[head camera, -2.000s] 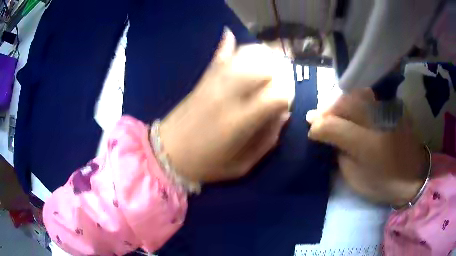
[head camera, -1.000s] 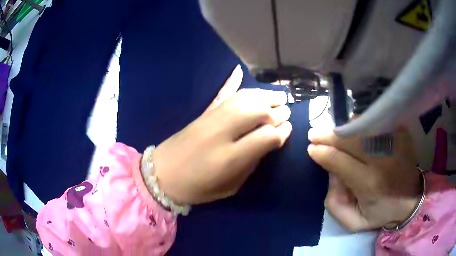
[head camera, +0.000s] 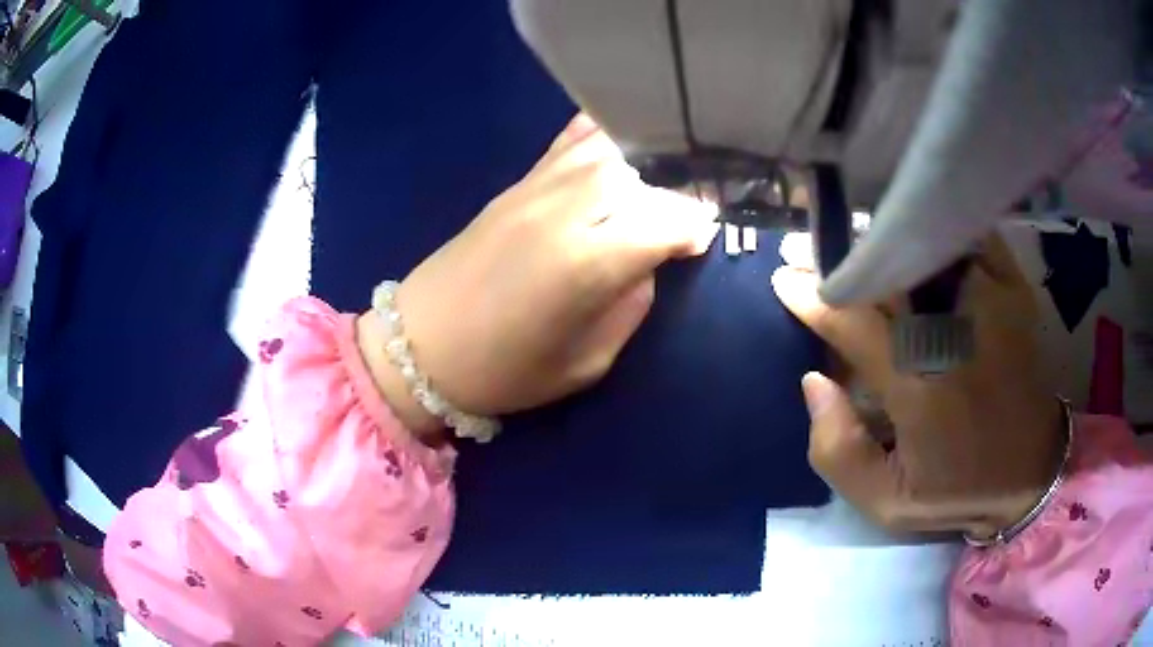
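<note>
Dark navy fabric (head camera: 658, 468) lies on the white machine table under the sewing machine head (head camera: 746, 76). My left hand (head camera: 544, 266) lies on the fabric, its fingertips just left of the presser foot (head camera: 740, 234). My right hand (head camera: 942, 392) is at the fabric's right edge, its index fingertip beside the foot and its thumb lower on the edge. The machine's curved guard partly hides the right hand. The needle tip cannot be made out. More navy fabric (head camera: 139, 278) spreads at the left, with a narrow white gap between.
The table's front edge (head camera: 569, 622) has ruler markings. Navy scraps (head camera: 1075, 272) and a magenta strip (head camera: 1108, 367) lie at the right. A purple object (head camera: 13, 215) is at the far left edge, and a green item (head camera: 57, 32) at the back left.
The fabric's lower edge has moved up, away from me, baring the ruled table edge. My left fingers have bunched near the foot. My right index has moved up beside it, with the thumb spread apart.
</note>
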